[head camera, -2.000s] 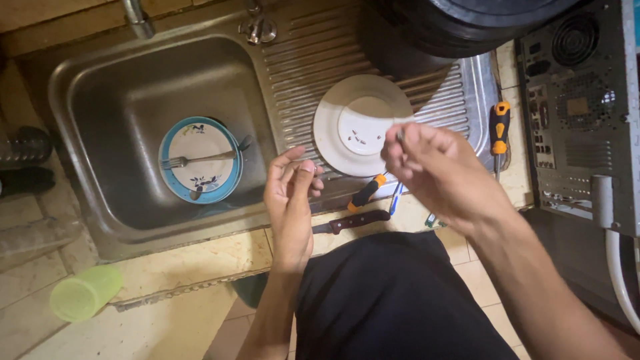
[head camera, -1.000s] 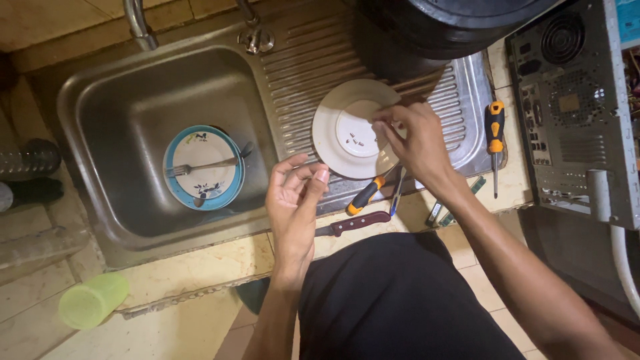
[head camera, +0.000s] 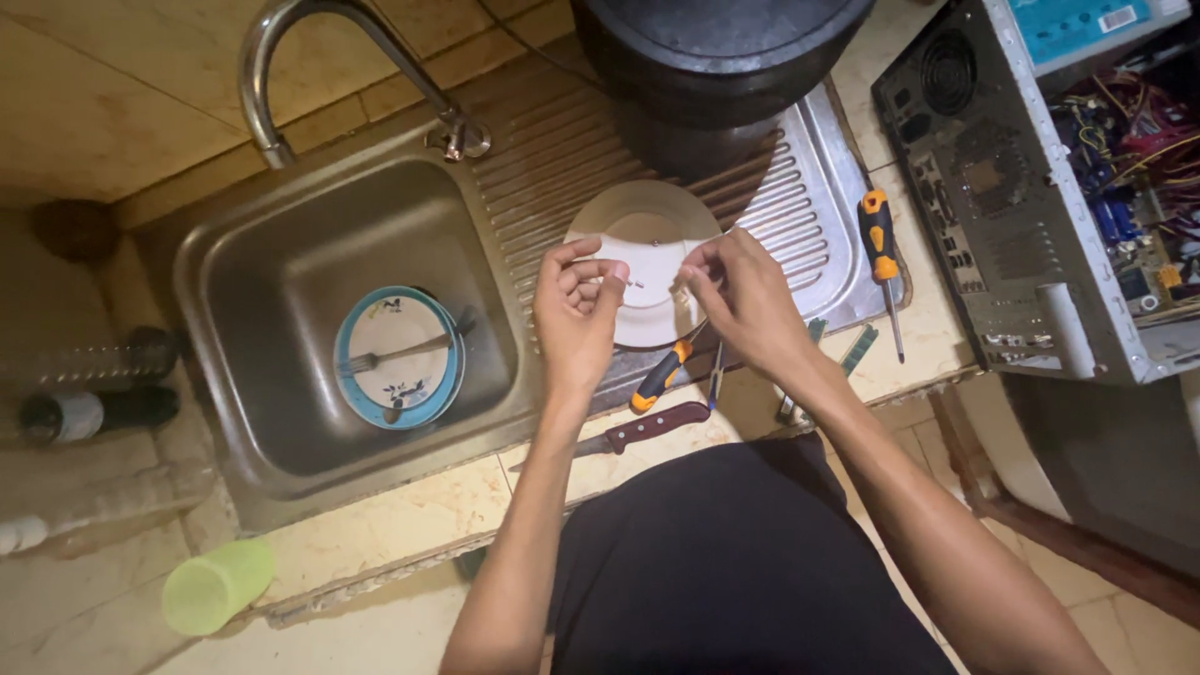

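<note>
A white plate [head camera: 647,323] lies on the ribbed drainboard, with a few small screws [head camera: 637,283] showing between my hands. My left hand [head camera: 586,300] is over the plate's left side, thumb and forefinger close together; whether a tiny item is between them cannot be seen. Over the plate's right side is my right hand [head camera: 731,286], its fingertips pinched, their contents too small to tell. Just below the plate lie an orange and black screwdriver [head camera: 662,377] and a knife with a dark red handle [head camera: 658,426]. Green memory modules [head camera: 858,350] lie partly behind my right forearm.
A steel sink [head camera: 309,375] at left holds blue-rimmed plates [head camera: 453,380] and a fork [head camera: 403,354]. A large black pot [head camera: 722,84] stands behind the plate. At right are another screwdriver [head camera: 879,246] and an opened computer case [head camera: 994,187]. A green cup [head camera: 211,589] is at lower left.
My right hand has come lower, from over the plate's upper right to its right side, nearer my left hand. My left hand now overlaps the plate's left side. The view has shifted somewhat.
</note>
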